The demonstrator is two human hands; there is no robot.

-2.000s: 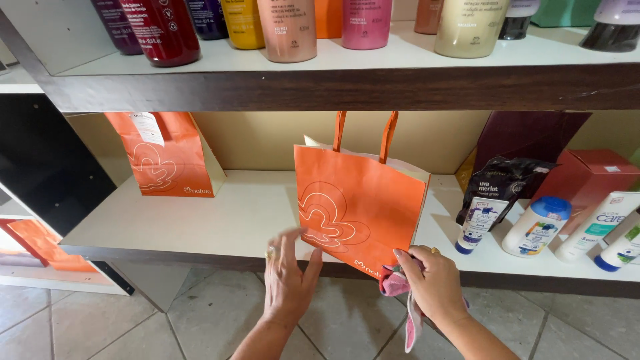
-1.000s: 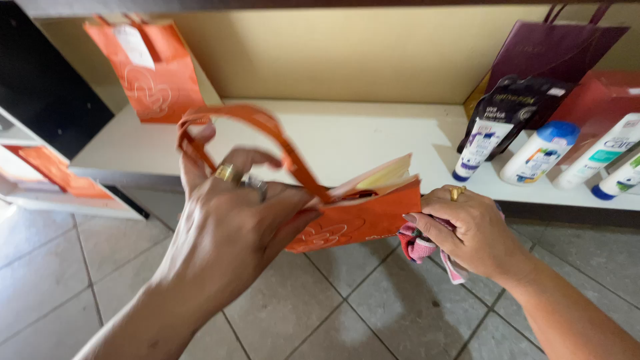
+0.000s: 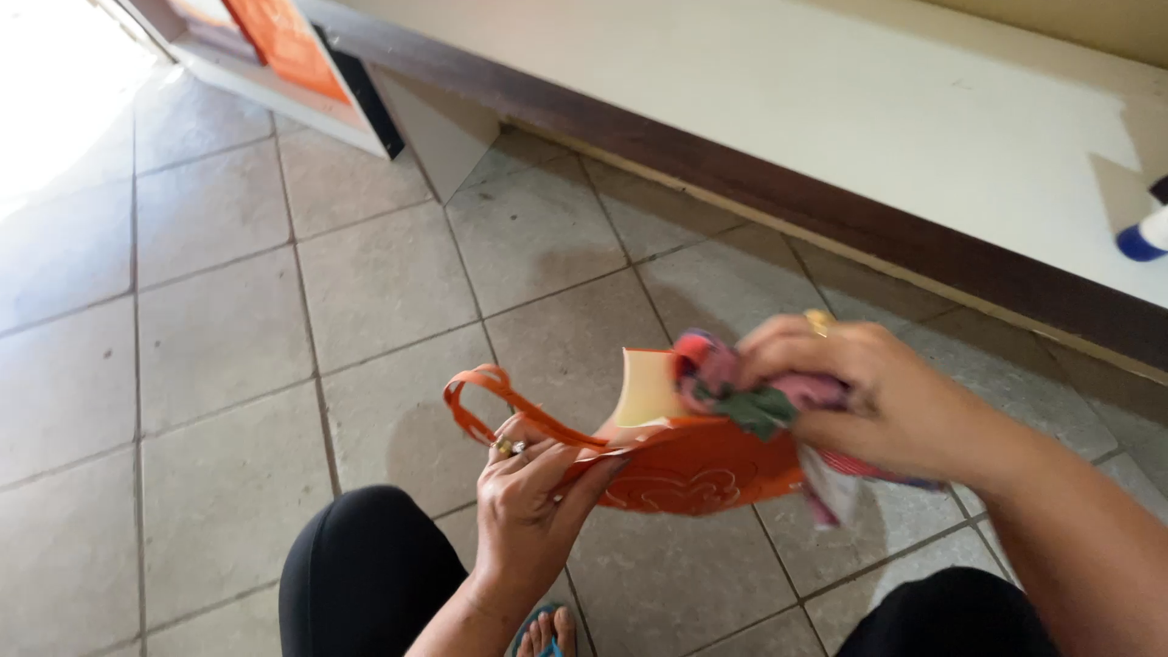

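An orange paper gift bag (image 3: 707, 474) with looped handles and a line drawing on its side is held over the floor in front of me. My left hand (image 3: 538, 479) grips its left edge near the orange handles, which loop above the fingers. In my right hand (image 3: 830, 392) is a bunched multicoloured cloth (image 3: 757, 411), pink, red and green, touching the bag's rim at the right; part of it hangs below the hand. The bag's cream inner side shows at the back of its mouth. Both hands are somewhat blurred.
The white shelf (image 3: 776, 100) with its dark front edge runs across the top right, a blue-capped white tube (image 3: 1145, 239) at its right. An orange item (image 3: 283, 46) shows in the unit at upper left. My knees and one flip-flop are over the tiled floor (image 3: 228, 347).
The bag has left the shelf and is now held over the floor. My left hand, apart from it at first, now grips its edge. The view has swung down and left.
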